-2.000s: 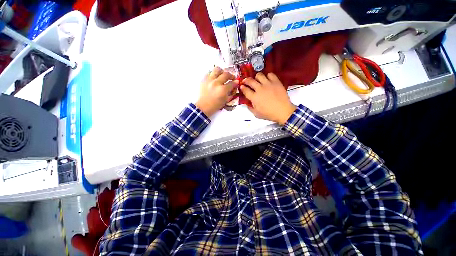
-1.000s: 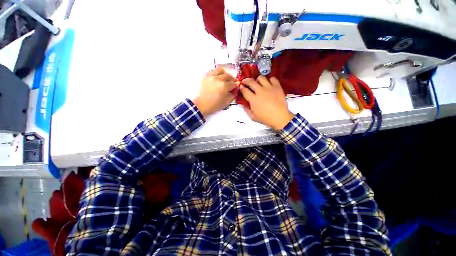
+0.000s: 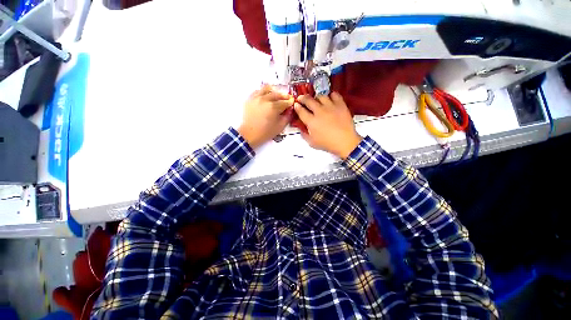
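A red garment piece [image 3: 375, 87] lies under the head of the sewing machine [image 3: 401, 37], partly behind it, with an edge at the presser foot [image 3: 299, 76]. My left hand [image 3: 265, 115] pinches the red fabric just in front and left of the presser foot. My right hand [image 3: 327, 122] holds the same fabric with its fingertips close beside the left ones, just in front of the foot. The needle tip and the fabric edge between my fingers are too small to make out clearly.
Scissors with yellow and red handles [image 3: 442, 114] lie right of my right hand, dark cords beside them. The white table's ruler-marked front edge [image 3: 250, 186] runs before me. A neighbouring machine [image 3: 17, 147] stands at the left. Red pieces [image 3: 84, 269] hang low at the left.
The camera view has shifted. Both hands stay at the presser foot with the red fabric between their fingers; any fabric movement is too small to tell.
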